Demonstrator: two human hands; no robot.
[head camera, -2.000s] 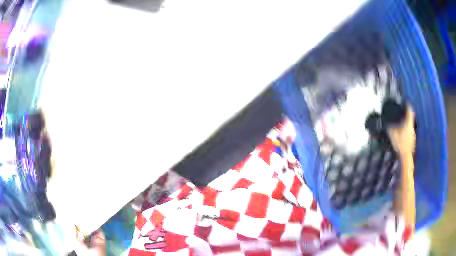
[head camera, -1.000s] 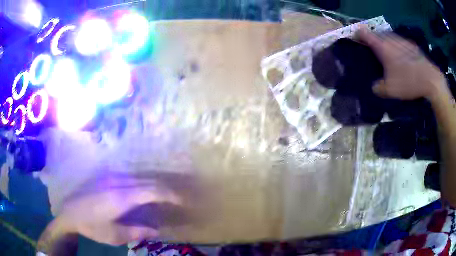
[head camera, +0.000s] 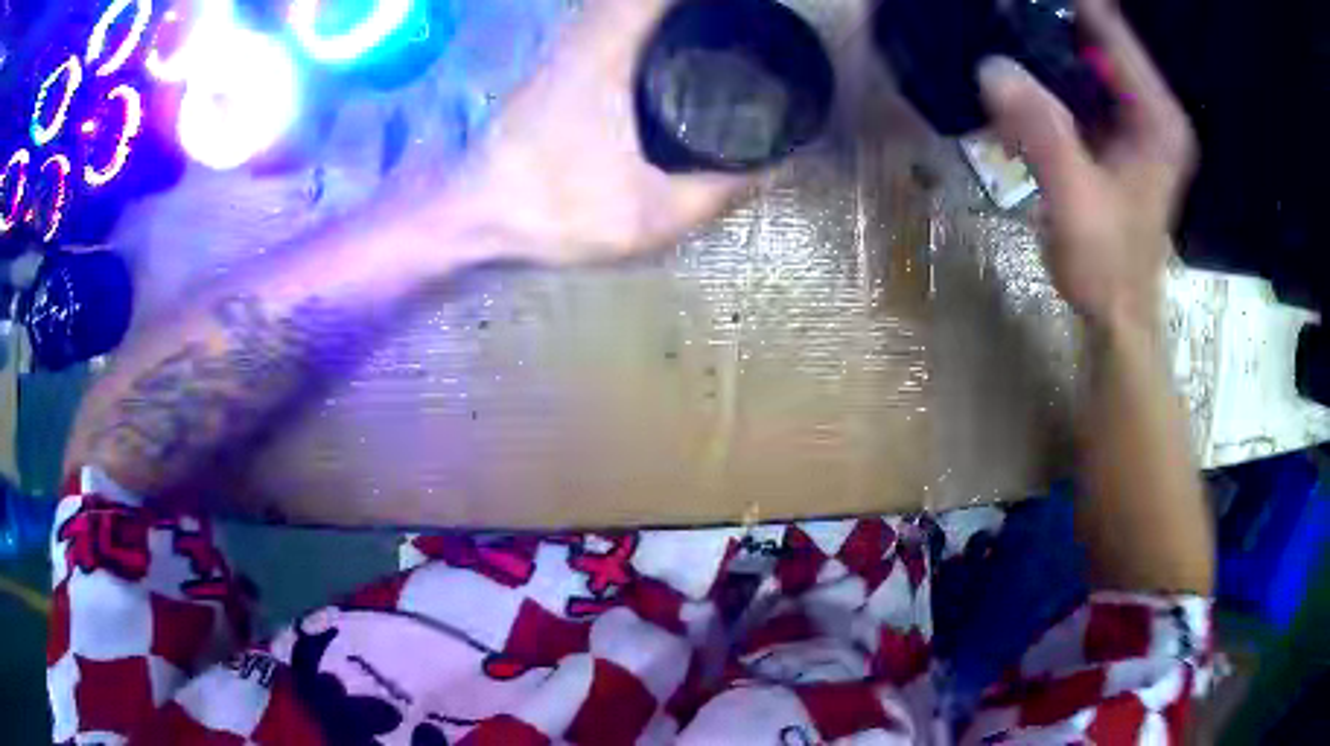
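My left hand (head camera: 613, 161) is at the upper middle, shut on a black round unit (head camera: 729, 91) whose glossy round face points towards me. My right hand (head camera: 1087, 175) is at the upper right, thumb and fingers around another dark unit (head camera: 948, 59), which the top edge partly cuts off. The two units are close to each other. A small part of the white adhesive sheet (head camera: 1001, 169) shows below the right-hand unit; the rest is hidden or out of view.
Lit ring units (head camera: 234, 110) glow at the upper left of the tape-covered cardboard bench (head camera: 613, 394). A dark unlit unit (head camera: 79, 306) stands at the left edge. Whitish sheets (head camera: 1240, 364) lie at the right, with part of the blue crate (head camera: 1272, 532) below them.
My left hand has moved from the lower left up to the middle and now holds a unit. My right hand has lifted a dark unit from the group at the right. The view has shifted down.
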